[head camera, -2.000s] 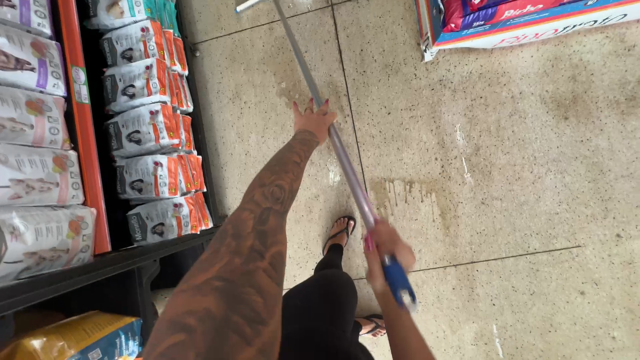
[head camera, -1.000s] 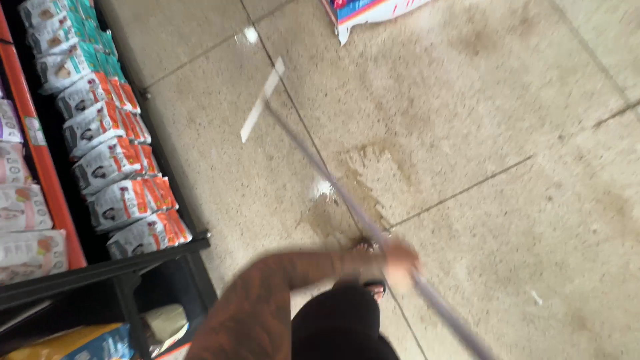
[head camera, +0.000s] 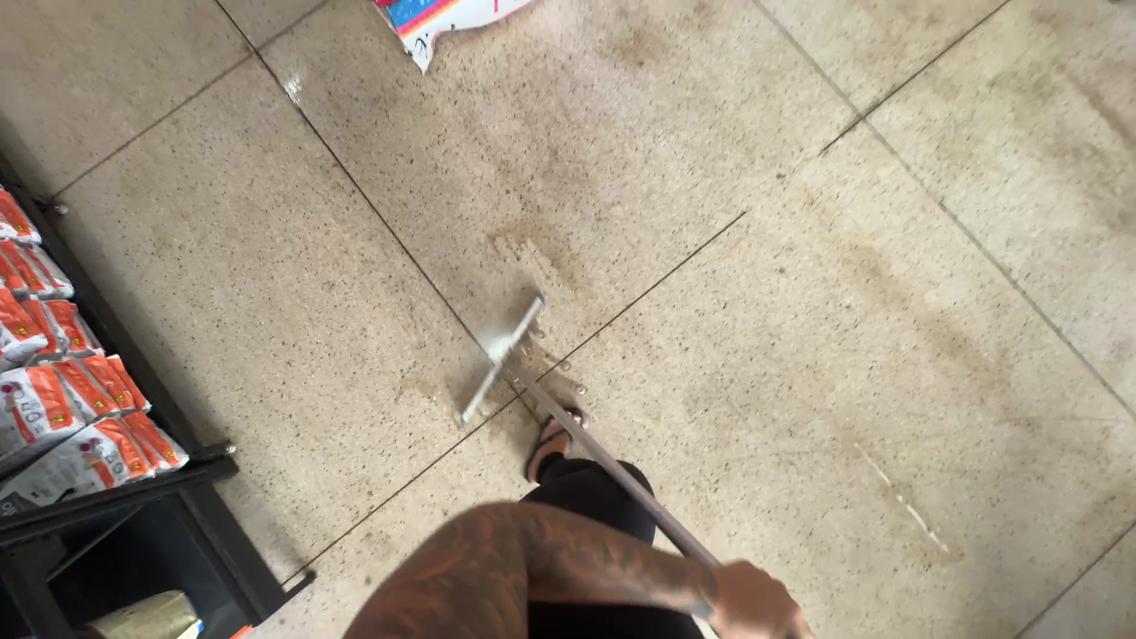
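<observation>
My left hand (head camera: 754, 599), at the end of a tattooed arm, is closed around the long handle of a floor squeegee (head camera: 612, 466) at the bottom of the view. The narrow squeegee head (head camera: 503, 359) lies on the speckled floor just beyond my sandaled foot (head camera: 550, 444). A small wet patch (head camera: 546, 368) with droplets is beside the head, between it and the foot. My right hand is out of view, and so is the upper end of the handle.
At the left a black metal shelf (head camera: 209, 466) holds stacked orange and white pouches (head camera: 84, 457); its leg juts onto the floor. A bag's printed corner (head camera: 426, 35) sticks out at the top. Wet marks (head camera: 919, 524) show on the floor at right.
The squeegee head has come closer to my feet. My left hand has moved toward the lower right, and my right hand, on the handle two seconds ago, has left the view. The view has turned.
</observation>
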